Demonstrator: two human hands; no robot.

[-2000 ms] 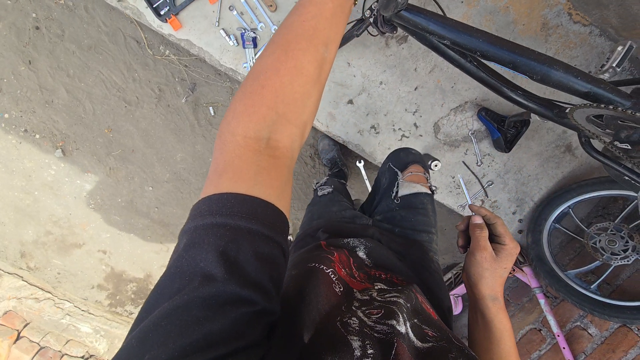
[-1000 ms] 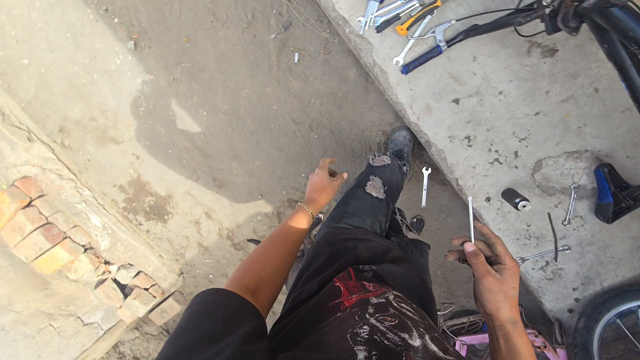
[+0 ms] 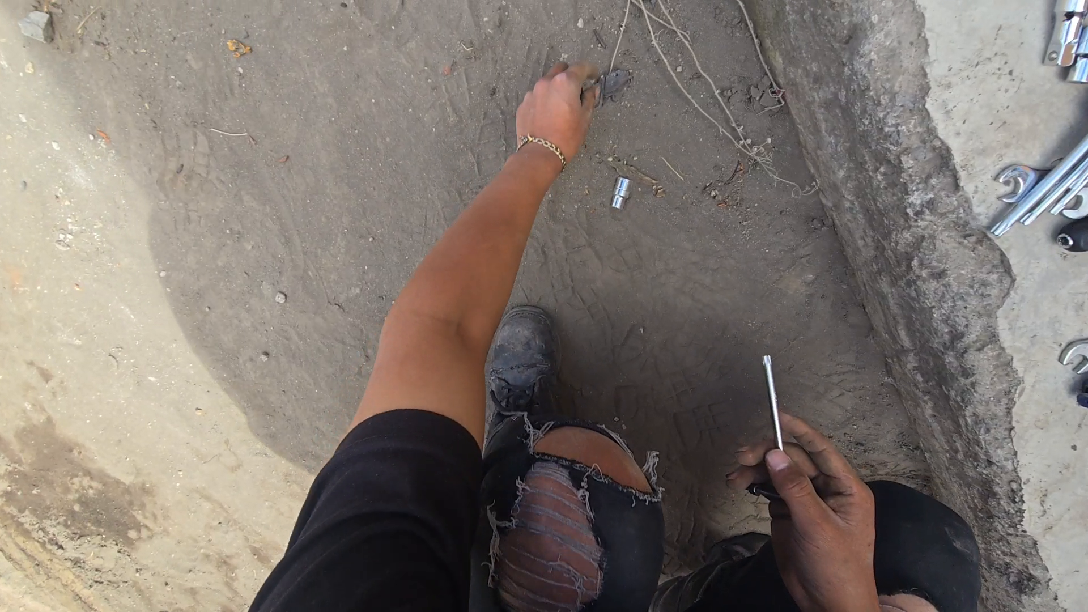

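My left hand [image 3: 557, 106], with a chain bracelet at the wrist, reaches down to the dirt. Its fingertips are at a small dark object [image 3: 614, 83] whose kind I cannot tell; whether they grip it is unclear. A chrome socket [image 3: 620, 193] lies on the dirt just below that hand. My right hand [image 3: 816, 501] holds a thin metal rod-shaped tool [image 3: 772, 399], its shaft pointing up between thumb and fingers; a dark part shows under the fingers.
A rough concrete ledge [image 3: 926, 212] runs down the right side. Wrenches [image 3: 1020, 183] and other chrome tools lie on it at the right edge. Thin dry roots [image 3: 693, 81] trail over the dirt near the ledge. My boot [image 3: 522, 353] stands on the dirt.
My left hand has reached out to the dirt, beside the dark object. My right hand still holds the rod-shaped tool. The view has swung away from the bicycle.
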